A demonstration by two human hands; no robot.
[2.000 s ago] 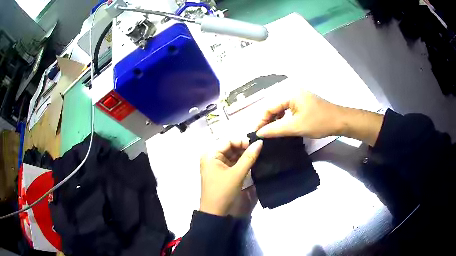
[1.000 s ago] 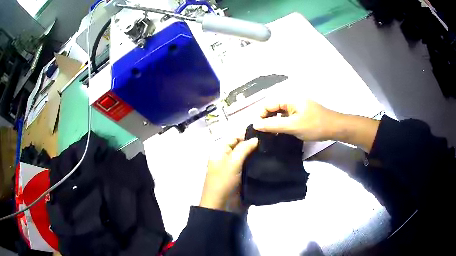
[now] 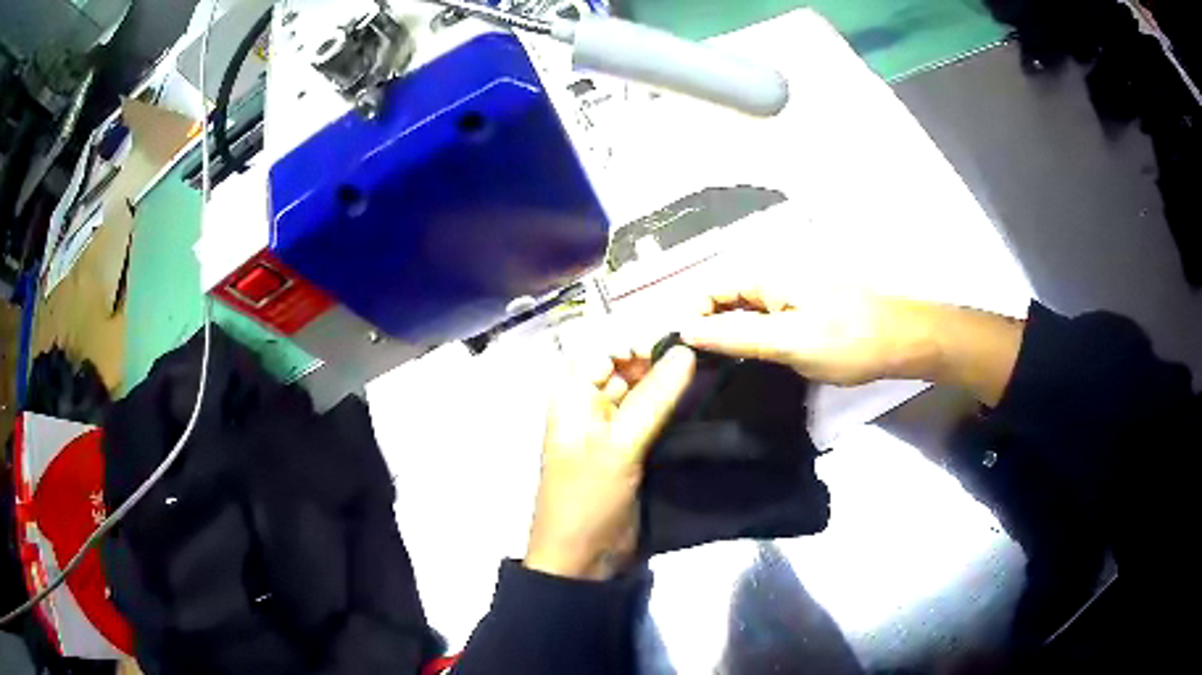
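Observation:
A black fabric piece (image 3: 733, 462) hangs flat from my fingers over the white sheet, in front of the sewing machine head (image 3: 442, 198) with its blue cover. My left hand (image 3: 589, 462) pinches its upper left corner between thumb and fingers. My right hand (image 3: 844, 340) holds its top edge from the right, fingertips close to my left thumb. The fabric is apart from the needle area, which is partly hidden by the blue cover. The dark bed slot (image 3: 699, 222) lies beyond my hands.
A large pile of black pieces (image 3: 251, 514) lies at the left, beside a red-and-white bag (image 3: 77, 528). A pale cable (image 3: 198, 382) curves down over the pile. A grey cylinder (image 3: 679, 63) on a rod is above the bed. More black material (image 3: 1120, 92) lies at the far right.
The view has moved closer to the machine, which appears larger. Both hands still hold the black piece; its lower part has swung left and now hangs straighter than two seconds ago.

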